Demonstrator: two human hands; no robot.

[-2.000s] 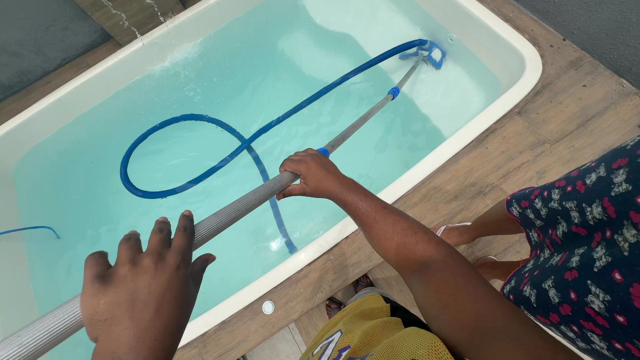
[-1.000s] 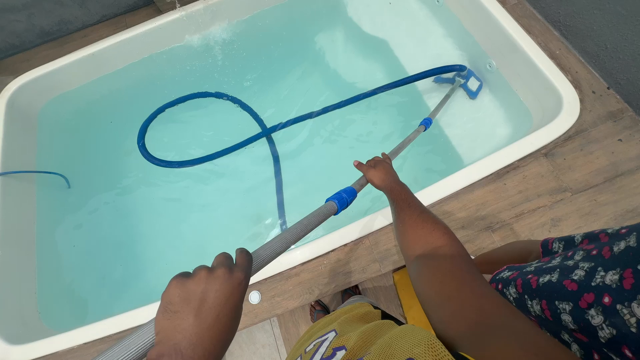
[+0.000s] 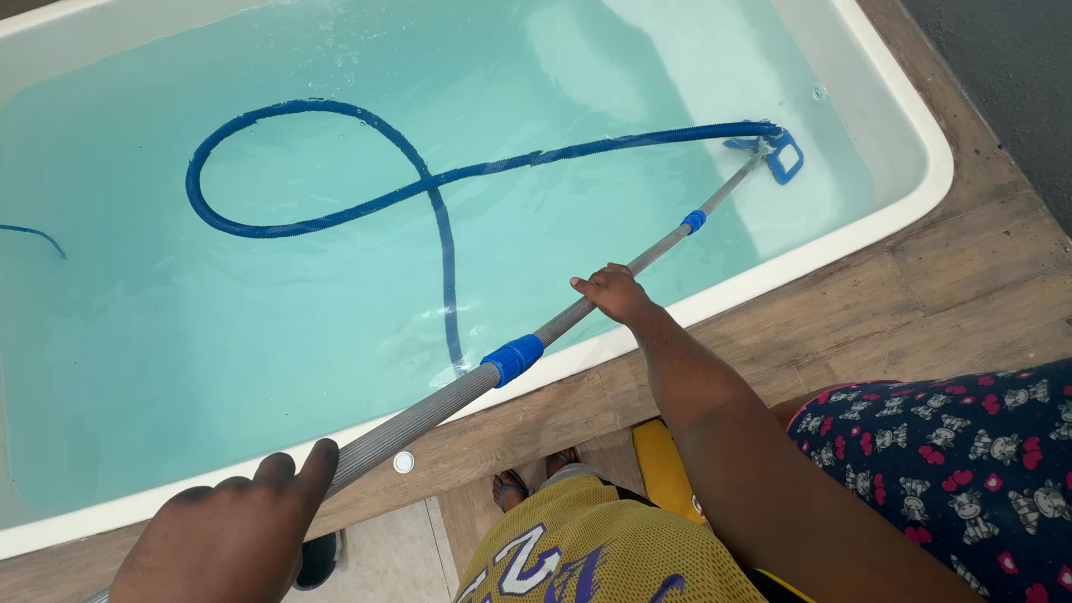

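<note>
A gray ribbed telescopic pole (image 3: 419, 423) with blue locking collars slants up and right over the pool's edge. My left hand (image 3: 226, 528) is wrapped around its lower part at the bottom left. Farther up, beyond the large blue collar (image 3: 513, 360), my right hand (image 3: 615, 293) grips the thinner section. At the pole's far end, a blue pool vacuum head (image 3: 785, 157) sits in the water at the right end. A blue corrugated hose (image 3: 310, 226) runs from that head, makes a loop and crosses itself, then comes down toward the near side.
The white pool rim (image 3: 871, 226) borders a wood-look deck (image 3: 980, 243). Beside me at right stands a person in a patterned garment (image 3: 946, 452). A yellow object (image 3: 662, 461) lies near my feet. A thin blue hose (image 3: 38, 233) shows at far left, and a round white fitting (image 3: 404, 462) on the deck.
Since the oldest frame, my right hand has come to grip the pole beyond the large blue collar; there it was below that collar. The view has shifted, and the yellow object shows by my feet.
</note>
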